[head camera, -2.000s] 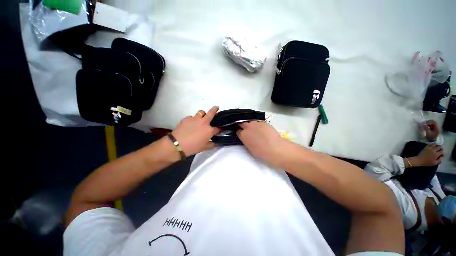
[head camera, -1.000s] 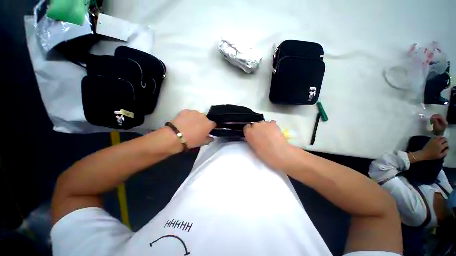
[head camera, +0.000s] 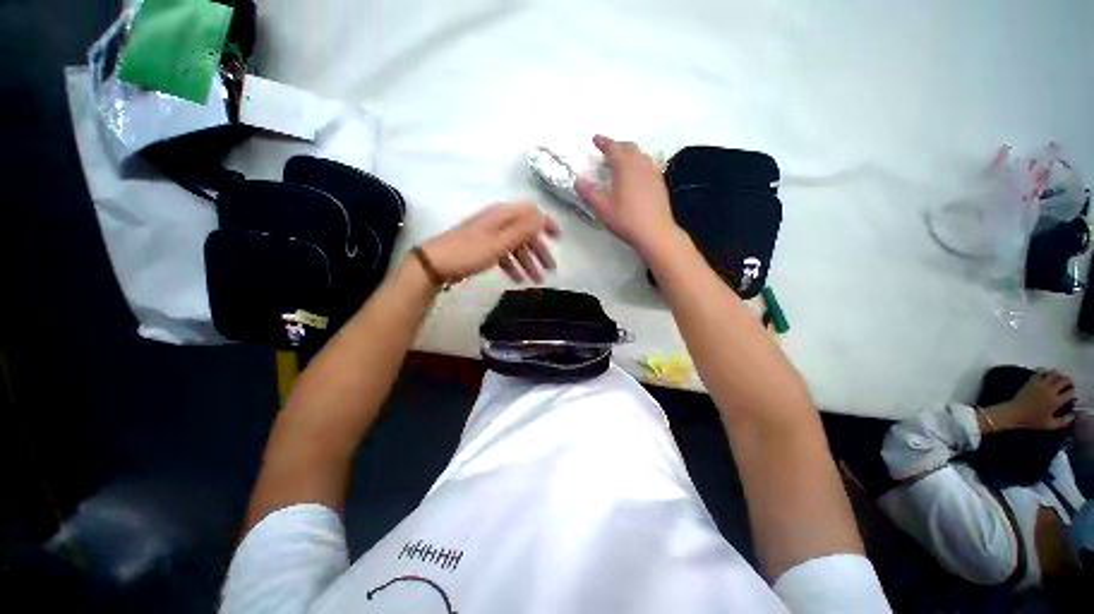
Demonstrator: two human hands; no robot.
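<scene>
A small black bag (head camera: pixel 549 326) rests at the table's front edge against my shirt, its zipped opening towards me and partly open, with a pale inside. My left hand (head camera: pixel 498 244) is above and behind it, off the bag, slightly blurred, fingers apart and empty. My right hand (head camera: pixel 629 192) reaches over a white crumpled paper wad (head camera: pixel 554 172), fingers spread around its right end; whether it grips the wad is unclear. Another black bag (head camera: pixel 723 218) with a small white logo lies right of that hand.
Stacked black bags (head camera: pixel 270 270) lie at left, below a green card (head camera: pixel 175 48) in clear plastic. Yellow scraps (head camera: pixel 667 367) and a green-handled tool (head camera: pixel 775 309) lie near the front edge. Clear plastic (head camera: pixel 1028 198) lies right; a person's hand (head camera: pixel 1041 399) holds something black.
Both hands have let go of the small bag, which now stands alone at the edge. My right hand has moved up to the paper wad; my left hand has lifted off.
</scene>
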